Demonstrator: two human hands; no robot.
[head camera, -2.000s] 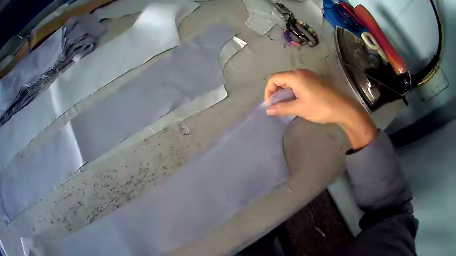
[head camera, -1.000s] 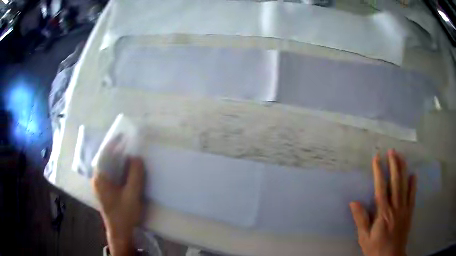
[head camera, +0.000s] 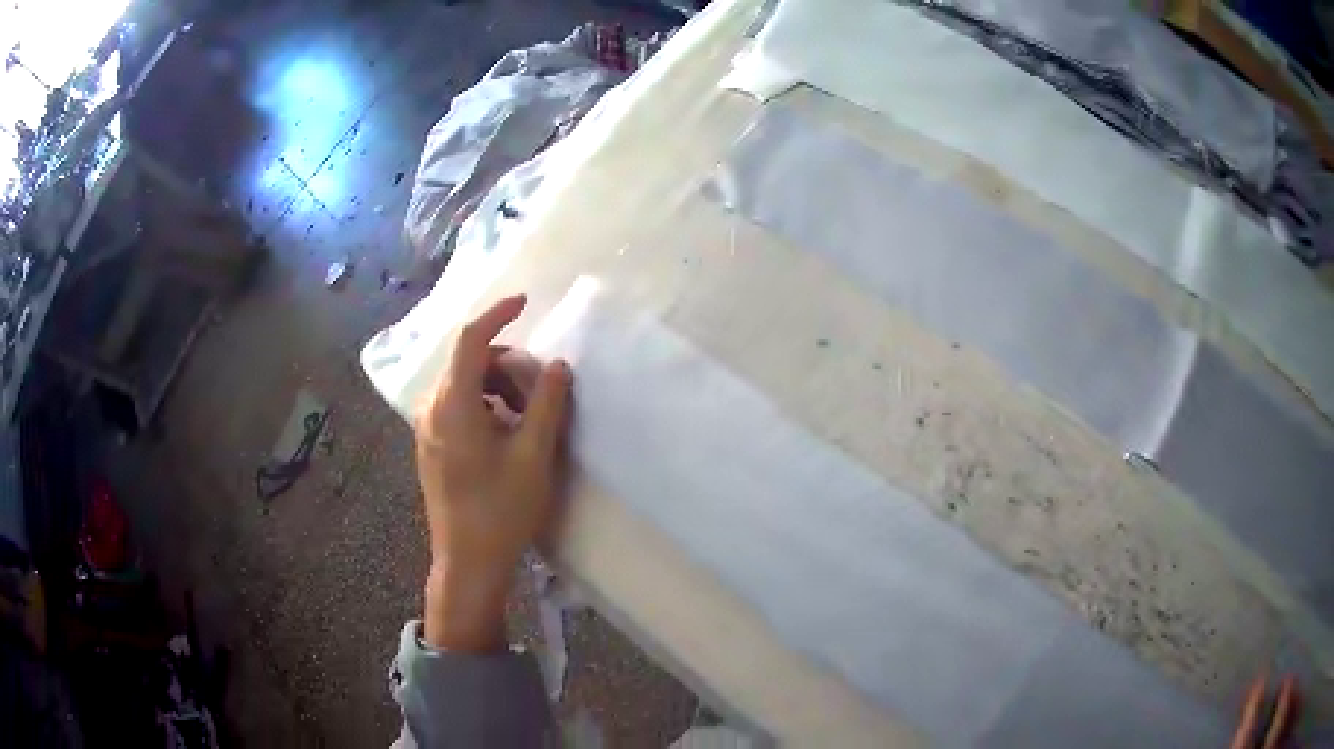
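A long pale grey-lilac fabric strip (head camera: 761, 483) lies diagonally across the near part of the table. My left hand (head camera: 490, 454) is at its far-left end, with thumb and curled fingers pinching the edge; a whitish end piece stands out just beyond the fingers. The exact grip is partly hidden by the hand. Only a couple of fingertips of my right hand (head camera: 1267, 708) show at the bottom right edge, by the strip; the rest is cut off.
A second grey-lilac strip (head camera: 936, 249) with a pale crosswise band lies beyond, then a white strip (head camera: 1024, 139) and a rumpled grey bundle (head camera: 1127, 110). Dark specks dot the cream cover (head camera: 892, 395). White cloth (head camera: 490, 139) lies heaped beside the table's left edge, above the floor.
The view has swung left toward the table's corner and floor. The white bunched cloth at my left hand has opened out at the strip's end. My right hand has mostly left the picture.
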